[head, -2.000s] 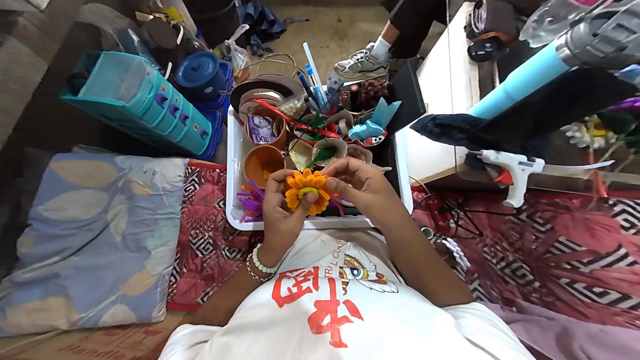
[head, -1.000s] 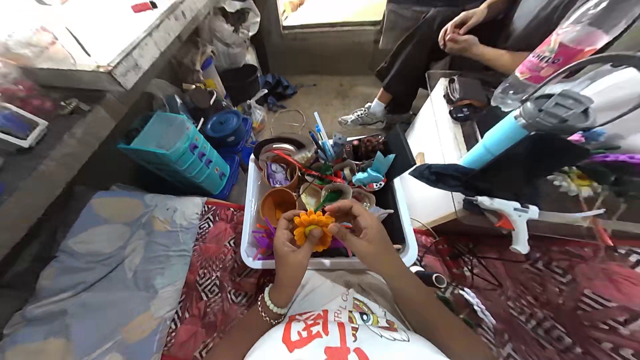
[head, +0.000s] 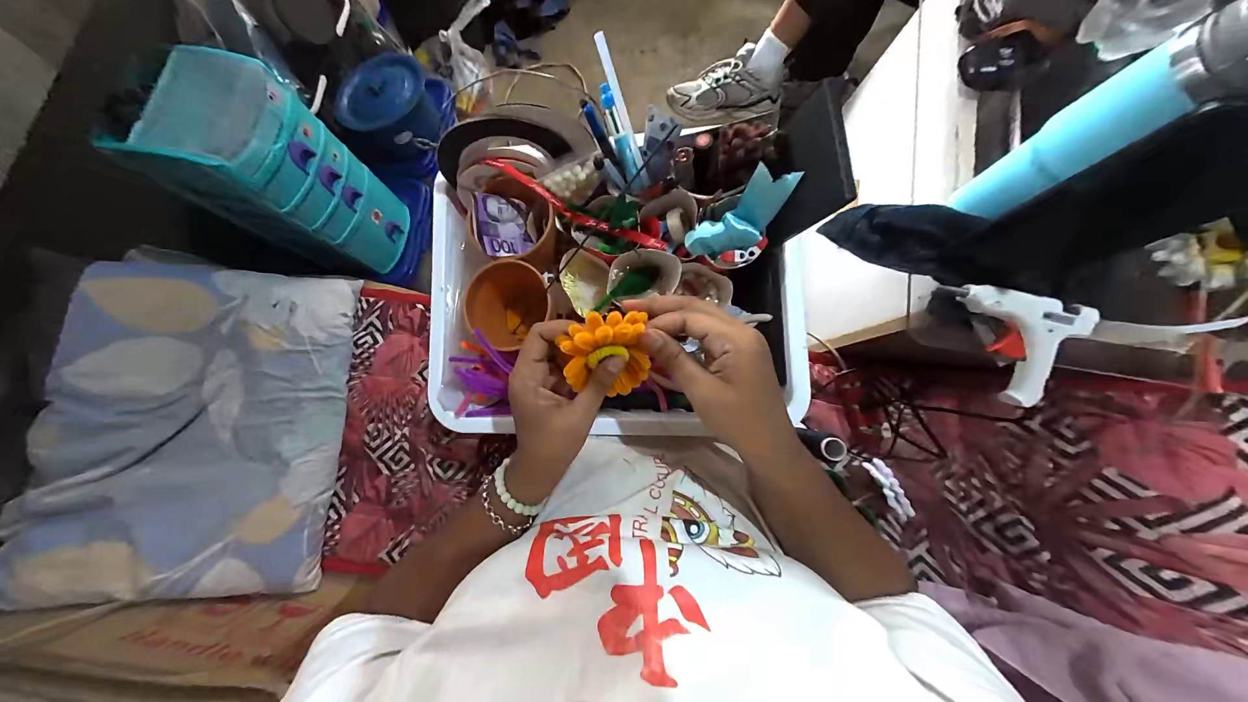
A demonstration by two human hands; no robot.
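An orange fuzzy flower with a yellow-green centre (head: pixel 632 363), seemingly of pipe cleaners, is held over the near edge of a white plastic bin (head: pixel 614 423). My left hand (head: pixel 554 390) grips it from the left, thumb on the centre. On the other side, my right hand (head: pixel 717 366) has thumb and fingertips at the petals. Behind the flower, the bin holds an orange cup (head: pixel 507 300), paper cups with green pieces (head: pixel 643 275), a red strip (head: pixel 575 210), pens (head: pixel 619 117) and a light blue ribbon (head: pixel 731 234). Purple pipe cleaners (head: pixel 480 375) lie beside my left hand.
At the left stand a teal drawer unit (head: pixel 312 180) and a blue lidded container (head: pixel 380 93), with a folded patterned cloth (head: pixel 195 419) nearer. A white glue gun (head: pixel 1043 331) and a light blue tumbler (head: pixel 1082 122) are at the right. Another person's shoe (head: pixel 726 88) is beyond the bin.
Both hands stay on the orange flower, with small shifts of the fingers. The view tilts up and back down between frames. The other person's hands, seen one second ago, are out of view now.
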